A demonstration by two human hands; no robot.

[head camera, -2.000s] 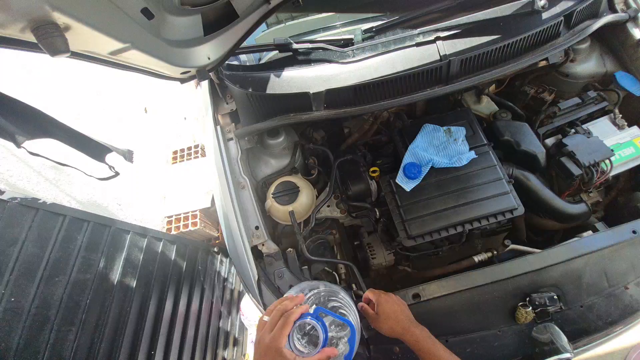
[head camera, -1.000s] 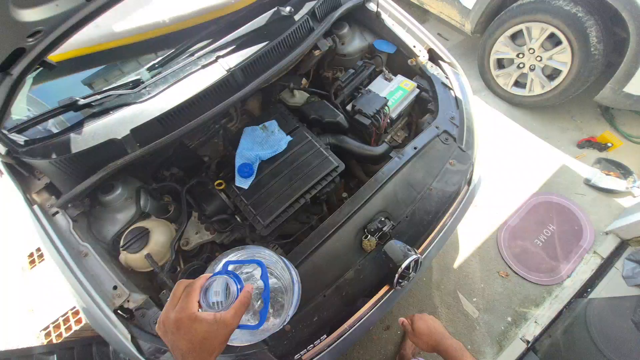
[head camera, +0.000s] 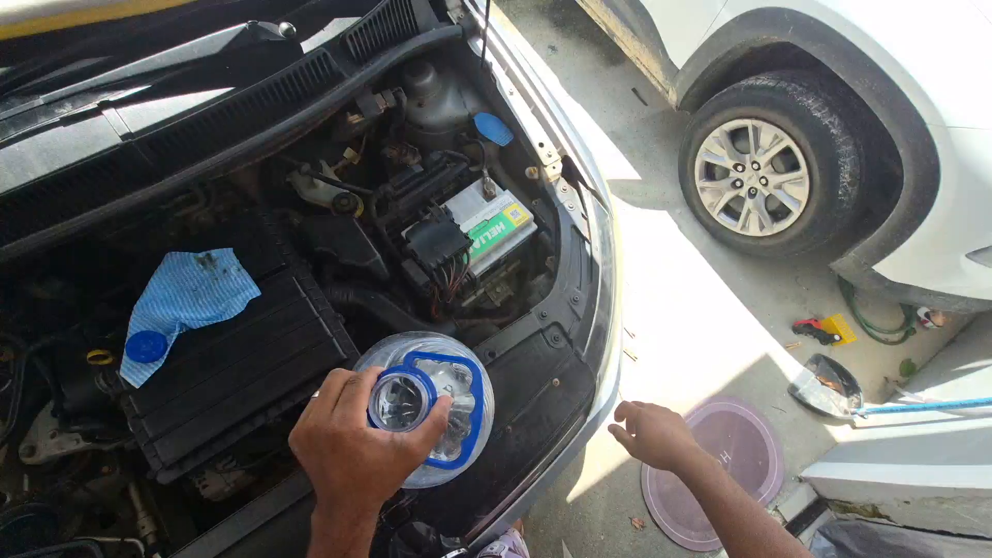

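My left hand point(head camera: 360, 442) grips the neck of a large clear plastic water jug point(head camera: 461, 465) with a blue handle, its mouth uncapped and facing up, over the front edge of the engine bay. To the right, beyond the car's front edge, my right hand point(head camera: 651, 434) is empty with its fingers loosely bent and apart. A blue screw cap point(head camera: 146, 346) rests on a stained blue cloth point(head camera: 194, 291) on the black engine cover point(head camera: 240, 349). A blue reservoir cap point(head camera: 494, 129) shows near the far corner, beyond the car battery point(head camera: 496, 225).
A white car's wheel point(head camera: 752, 177) stands at the upper right. On the ground are a round pinkish lid point(head camera: 713, 473), a dustpan point(head camera: 825, 387) with a blue handle, a red and yellow object point(head camera: 825, 329) and a green hose point(head camera: 883, 329). The fender edge point(head camera: 612, 310) curves between the cars.
The view has swung far to the right. My left hand has carried the jug from beside the round coolant tank toward the battery side. My right hand has left its place beside the jug.
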